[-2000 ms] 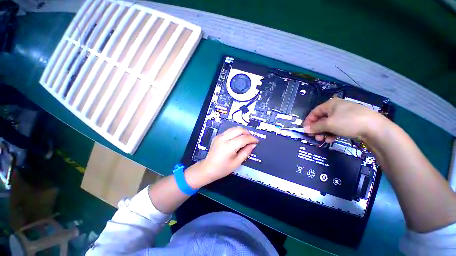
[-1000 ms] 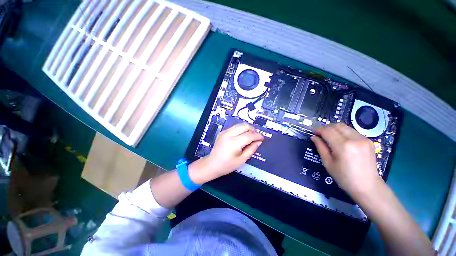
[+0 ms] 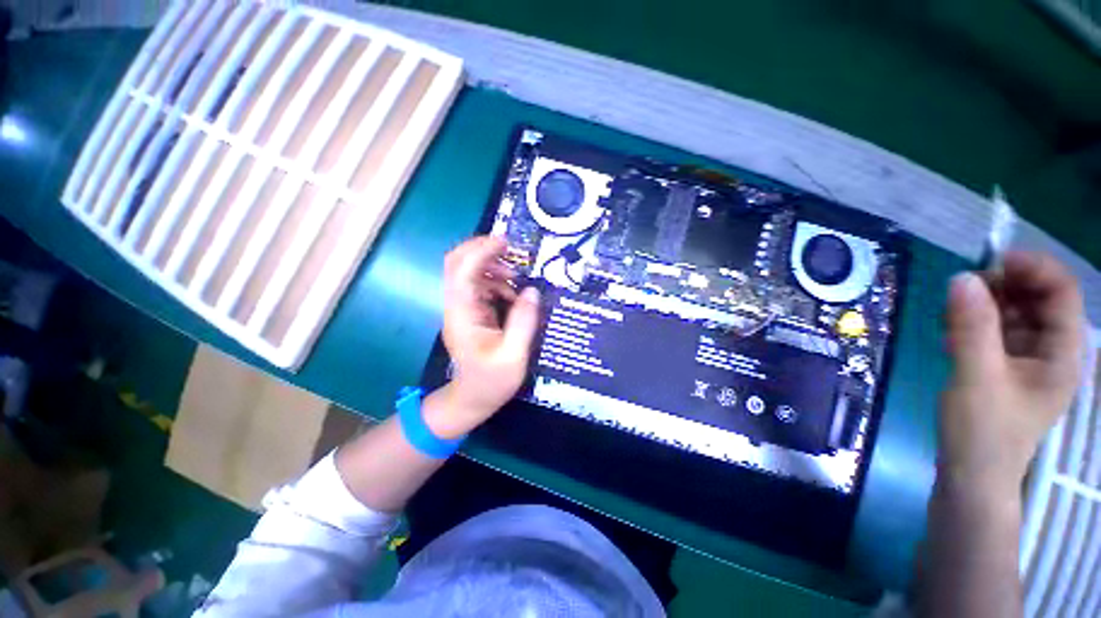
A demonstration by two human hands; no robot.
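Note:
The open laptop [image 3: 676, 326] lies with its innards facing up, its black battery pack [image 3: 652, 362] on the side nearest me. Two round fans [image 3: 559, 193] sit in its far corners. My left hand [image 3: 489, 332] is over the laptop's left edge, thumb and fingers apart, with nothing visible in it. My right hand [image 3: 1014, 350] is raised to the right of the laptop, clear of it. It is shut on a thin silvery tool, blurred, which looks like tweezers [image 3: 1000, 227], pointing away from me.
A cream-white slotted tray [image 3: 350, 193] lies left of the laptop, with dark strips in some slots. Another slotted tray [image 3: 1062, 531] is cut off at the right edge. A grey-white rail [image 3: 724, 135] runs behind the green bench mat [image 3: 411, 278]. Cardboard [image 3: 242, 423] is below on the left.
My right hand has left the laptop's middle and moved right, the silvery tool now showing upright. My left hand has moved left and up to the laptop's edge, its fingers spread wider.

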